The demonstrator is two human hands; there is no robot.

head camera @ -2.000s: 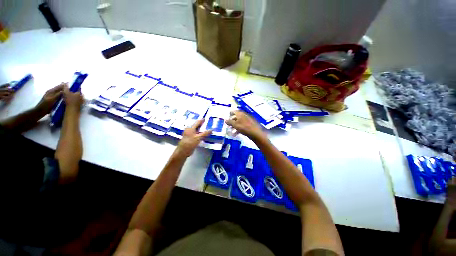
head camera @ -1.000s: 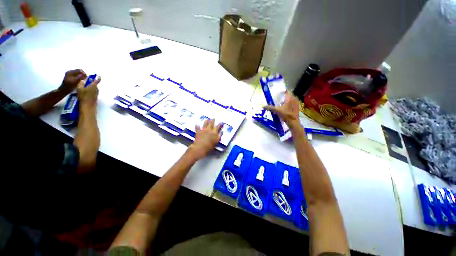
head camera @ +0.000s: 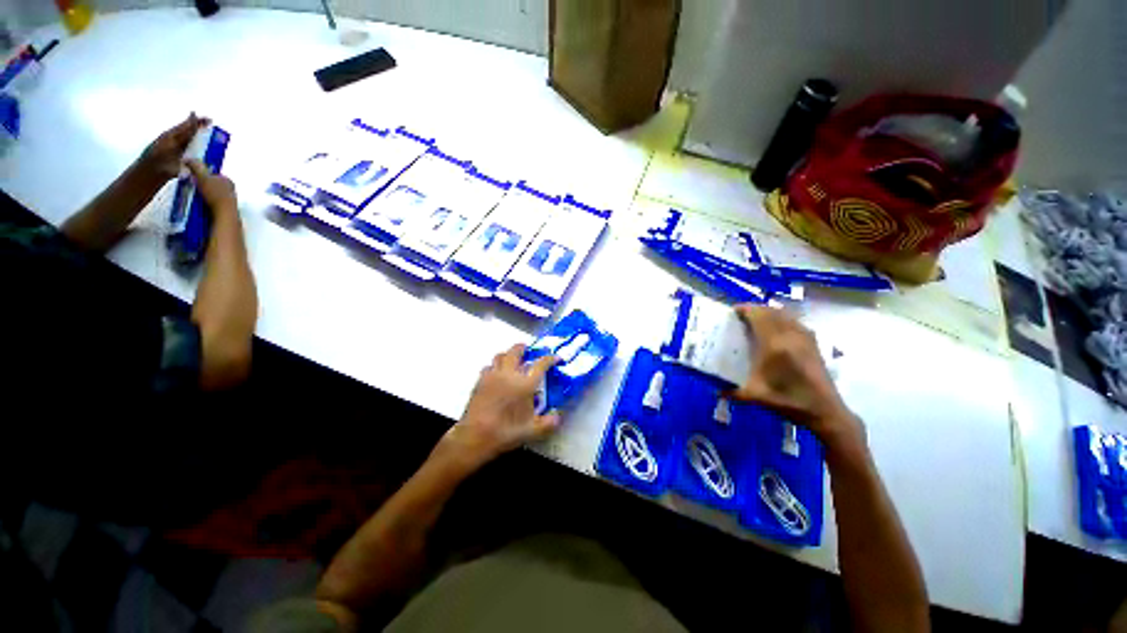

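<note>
My left hand grips a blue tray with white items, left of the other trays. My right hand holds a white and blue retail box above the upper ends of the tray row. Three blue trays, each with a white oval coil and a white plug, lie side by side below it. Filled retail boxes lie in an overlapping row at the centre left. A loose pile of empty boxes lies behind my right hand.
Another person's hands hold a box at left. A phone, paper bag, black bottle and red bag stand or lie towards the wall. A grey cable heap and more blue trays are at far right.
My left hand has left the box row and taken hold of a blue tray. My right hand has brought the box from the pile down towards the trays. The view has shifted.
</note>
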